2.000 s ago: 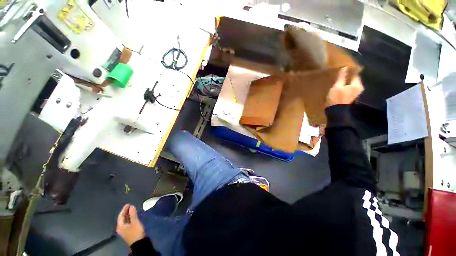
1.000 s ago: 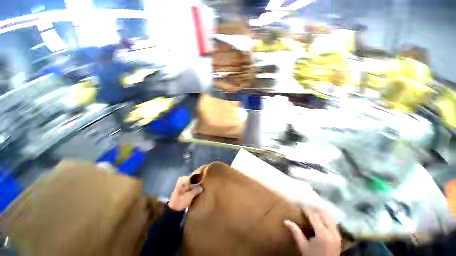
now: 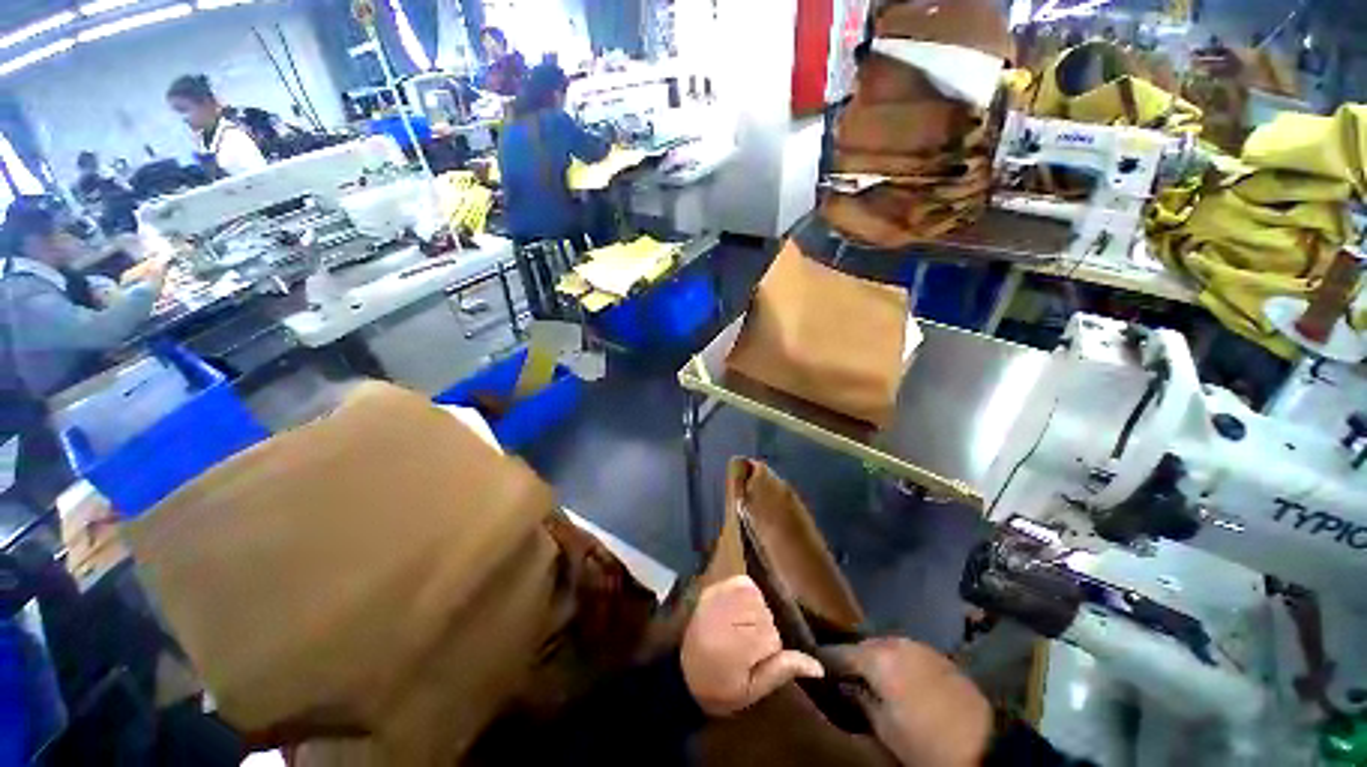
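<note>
A brown bag body (image 3: 802,547) with an open, darker-edged mouth is held low in front of me. My left hand (image 3: 735,647) grips its near rim, thumb pointing right. My right hand (image 3: 918,701) grips the rim on the right side; its fingertips are partly hidden in the fold. The white sewing machine (image 3: 1184,450) marked TYPIC... stands at the right, and its cylinder arm (image 3: 1034,577) with a dark metal end is apart from the bag. The lower part of the bag is cut off by the picture's edge.
A large brown heap (image 3: 352,555) stands at my left. Brown pieces (image 3: 822,333) lie on the side table (image 3: 975,393) beyond the machine. Blue bins (image 3: 180,427) stand on the left. A tall brown stack (image 3: 918,128), yellow pieces (image 3: 1274,217) and several people at machines are farther back.
The view has turned from the box at my right to the machine and side table. The bag has swung to a narrower, upright pose, with both hands now closer together on its rim.
</note>
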